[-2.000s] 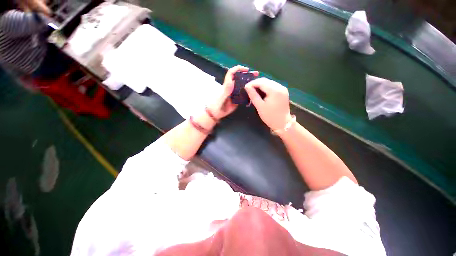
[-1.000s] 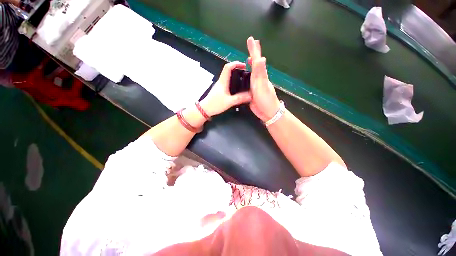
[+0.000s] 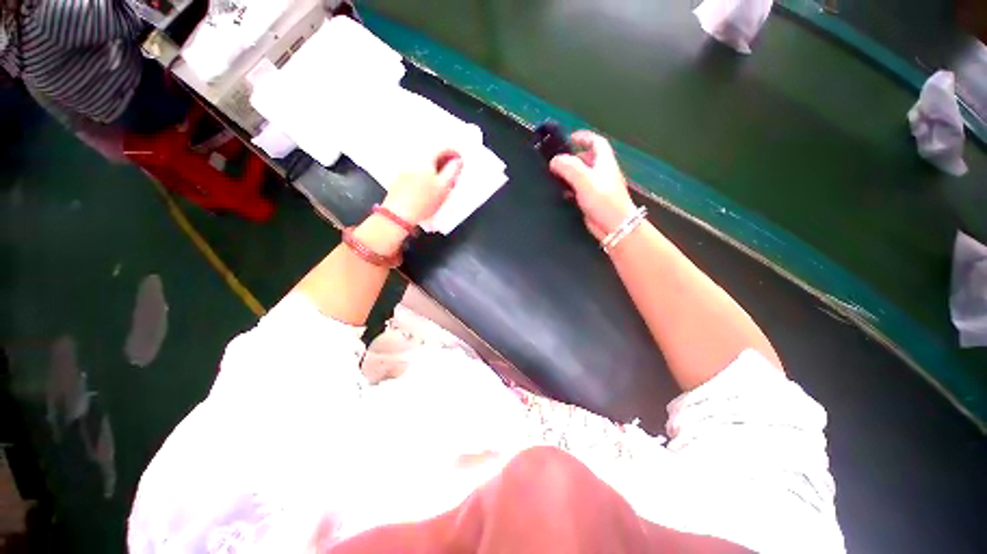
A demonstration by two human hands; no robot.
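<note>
My right hand point(image 3: 593, 184) holds a small black adapter point(image 3: 552, 141) by the teal belt edge, with its fingers around the near end of the block. My left hand point(image 3: 425, 190) is over the near end of the white wrapping sheets point(image 3: 373, 124), its fingers curled; whether it grips a sheet is not clear. The sheets lie in an overlapping stack on the black bench top point(image 3: 520, 292). No cord can be made out clearly.
Several wrapped bundles, one of them here point(image 3: 937, 121), lie on the green conveyor belt point(image 3: 649, 81) beyond the teal raised edge point(image 3: 747, 238). A person in stripes point(image 3: 76, 60) is at upper left near a red stool point(image 3: 211, 173). A pale box-like unit point(image 3: 276, 54) stands behind the sheets.
My hands have parted. The left has let go of the adapter and moved left to the sheets; the right now holds the adapter alone. The view has shifted, and the bundles appear farther right.
</note>
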